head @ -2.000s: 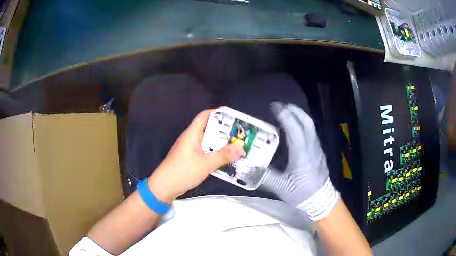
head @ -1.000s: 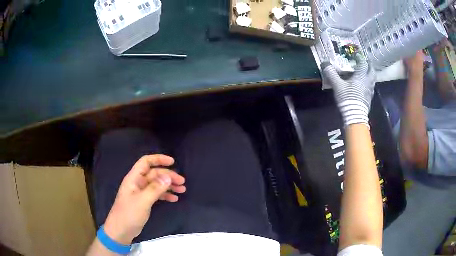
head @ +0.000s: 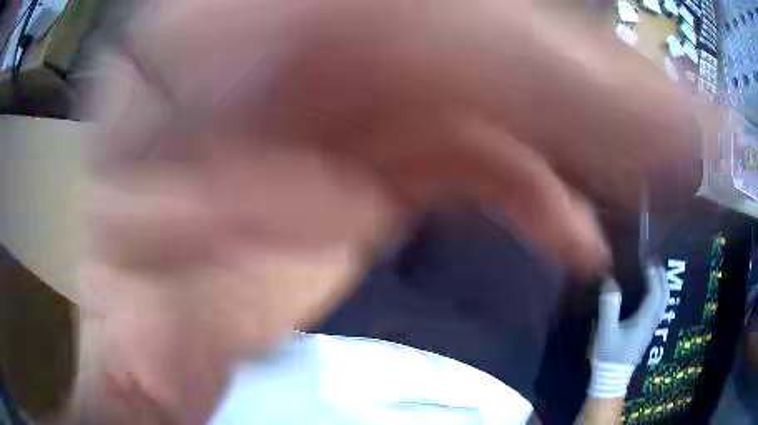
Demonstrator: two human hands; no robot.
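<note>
My left hand (head: pixel 332 141) is bare, very close to the camera and strongly blurred. It covers most of the upper and left view, with fingers spread apart and nothing seen in it. My right hand (head: pixel 629 329), in a grey-white knitted glove, is low at the right over the black box (head: pixel 640 224) with "Mitra" lettering. Its thumb and fingers are apart and it holds nothing. Small green circuit boards (head: pixel 694 340) with yellow blocks lie on the black box, right of the glove. My left hand hides most of the bench.
A cardboard carton (head: pixel 37 199) stands at the left. A tray of small white modules (head: pixel 677 50) is at the upper right. White housings (head: pixel 742 58) are at the right edge, partly cut off. My dark-clothed lap (head: pixel 465 282) is below the hand.
My left hand has risen from over my lap to right before the camera. My gloved right hand has left the white housing at the stack and come back to the black box. The view has shifted.
</note>
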